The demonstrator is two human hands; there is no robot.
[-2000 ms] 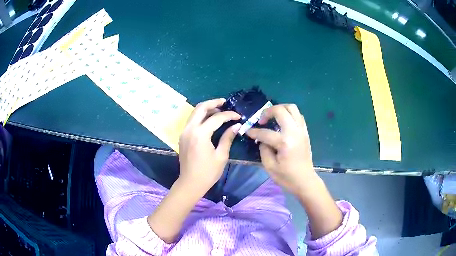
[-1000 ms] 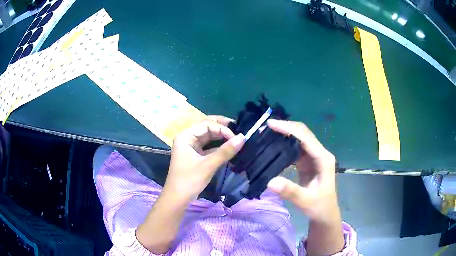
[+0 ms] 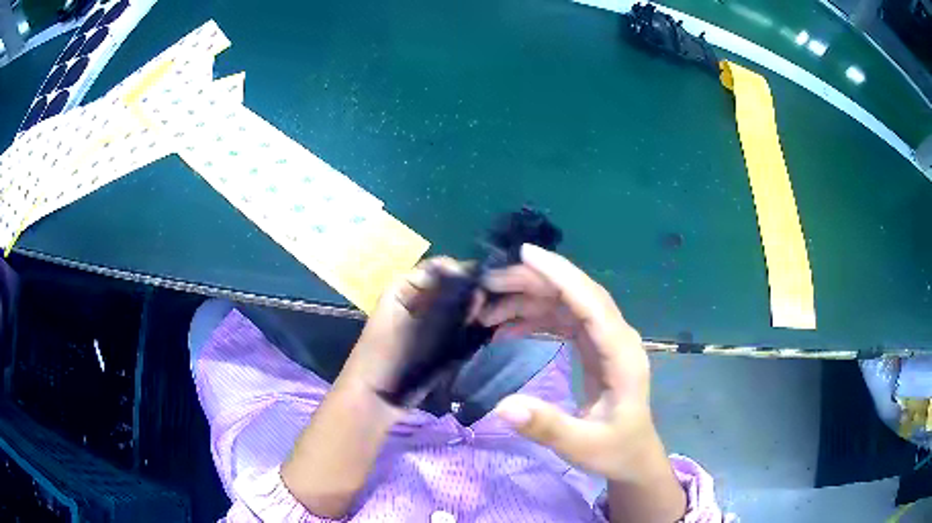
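A black plastic housing point(image 3: 439, 332), blurred by motion, is held near the bench's front edge, tilted over my lap. My left hand point(image 3: 386, 342) is shut on its left side. My right hand point(image 3: 588, 378) is at its upper right, with curved fingers against or just in front of it and the thumb apart; contact is unclear. No white strip can be made out on the housing now. A white adhesive sheet point(image 3: 296, 199) with greenish marks and a yellow end point(image 3: 383, 260) lies left of my hands.
More overlapping sheets point(image 3: 92, 153) and black round pads point(image 3: 77, 61) lie at the left. Another black part point(image 3: 669, 39) is at the back right beside a loose yellow strip point(image 3: 774, 194). A dark crate point(image 3: 82, 470) stands lower left, below the bench edge point(image 3: 184, 286).
The housing has turned and moved left and down in my left hand. The white strip seen on it before no longer shows. My right hand has shifted left with its thumb spread.
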